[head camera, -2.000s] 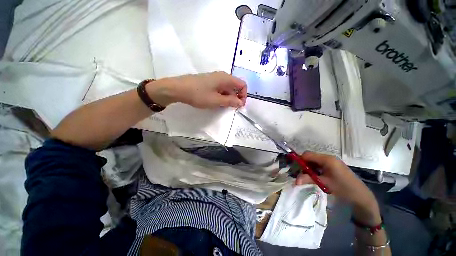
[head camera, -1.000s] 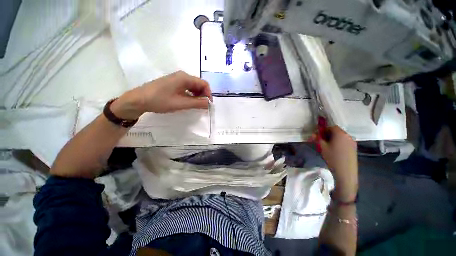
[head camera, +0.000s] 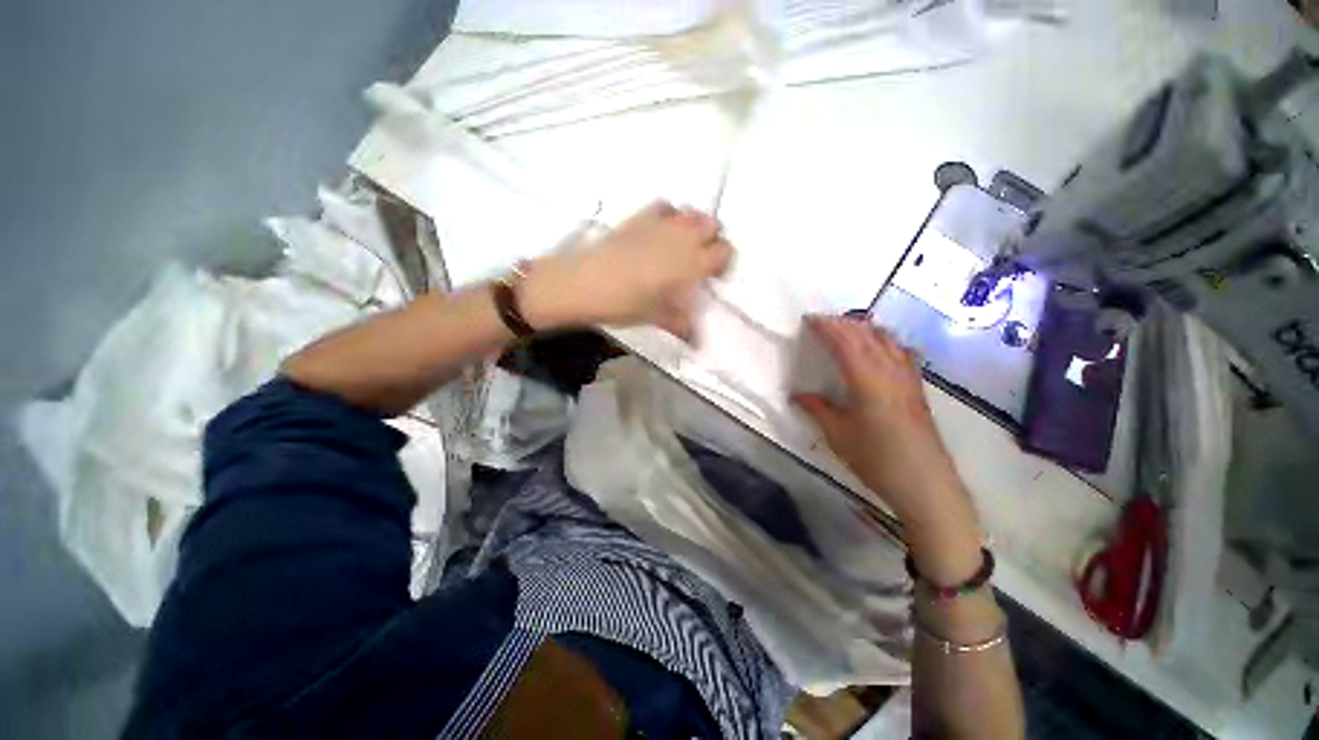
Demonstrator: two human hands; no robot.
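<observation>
A white fabric piece (head camera: pixel 745 336) lies at the table's front edge between my two hands, its outline blurred. My left hand (head camera: pixel 651 272) is over the white cloth at the left, thumb and fingers near together; its fingertips are blurred, so its grip cannot be told. My right hand (head camera: pixel 864 390) is at the right side of the piece, thumb and fingers apart; whether it pinches the cloth is unclear. The red-handled scissors (head camera: pixel 1125 573) lie on the table at the right, out of my hands.
The sewing machine (head camera: pixel 1157 188) stands at the right over its lit needle plate (head camera: pixel 900 315). A dark purple phone (head camera: pixel 1073 379) and a folded white strip bundle (head camera: pixel 1189 463) lie beside it. Stacked strips (head camera: pixel 579 90) lie at the back. White cloth (head camera: pixel 174 419) hangs at the left.
The view has turned left. My right hand has let go of the scissors, now beside the strip bundle, and has moved to the white piece near my left hand.
</observation>
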